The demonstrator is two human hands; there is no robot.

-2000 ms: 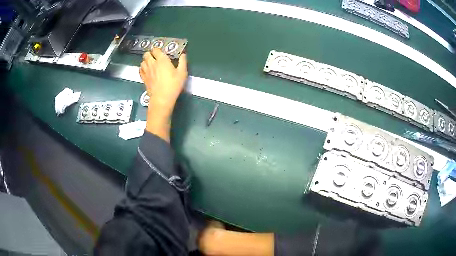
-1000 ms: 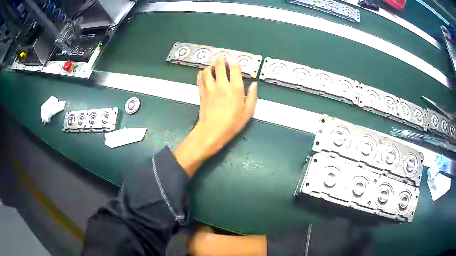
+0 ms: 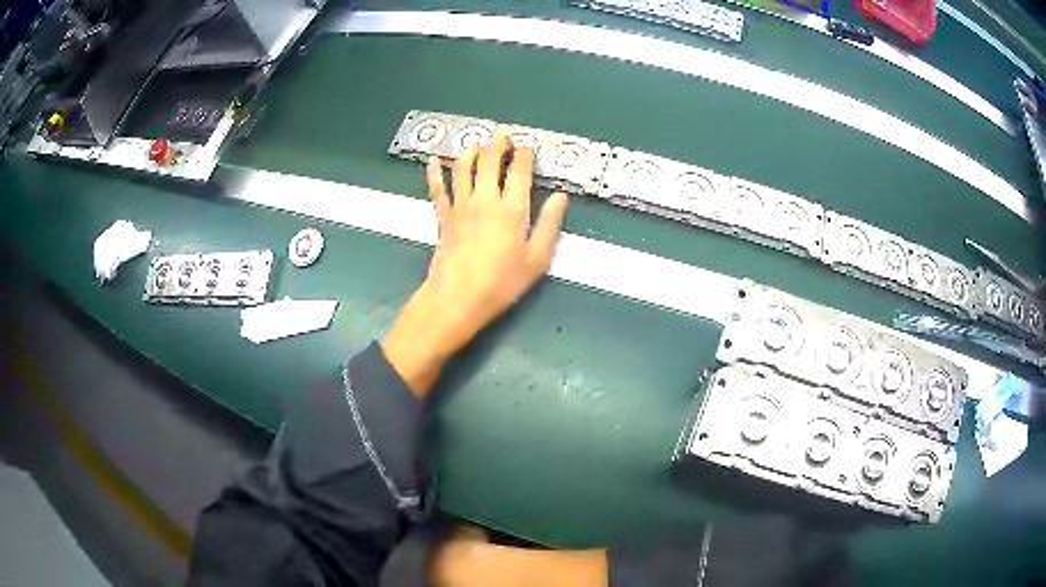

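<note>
A silver four-ring plate (image 3: 579,161) lies at the left end of a row of similar plates (image 3: 717,201) on the green surface, end to end with its neighbour. My left hand (image 3: 493,229) is palm down with its fingers spread, fingertips on the plate's near side and over its middle rings. The thumb points right, off the plate. My right forearm (image 3: 528,565) crosses the bottom edge. My right hand is hidden behind the left sleeve.
Two side-by-side plate stacks (image 3: 832,396) stand at right. A small four-ring plate (image 3: 209,278), a round ring part (image 3: 305,247) and white scraps (image 3: 287,319) lie at left. A machine base with a red button (image 3: 159,150) stands upper left. A pale guide rail (image 3: 344,206) runs across.
The plate under my left hand has moved from near the machine to the row. The gap seen a second ago between it and its neighbour has closed. The camera view has shifted too.
</note>
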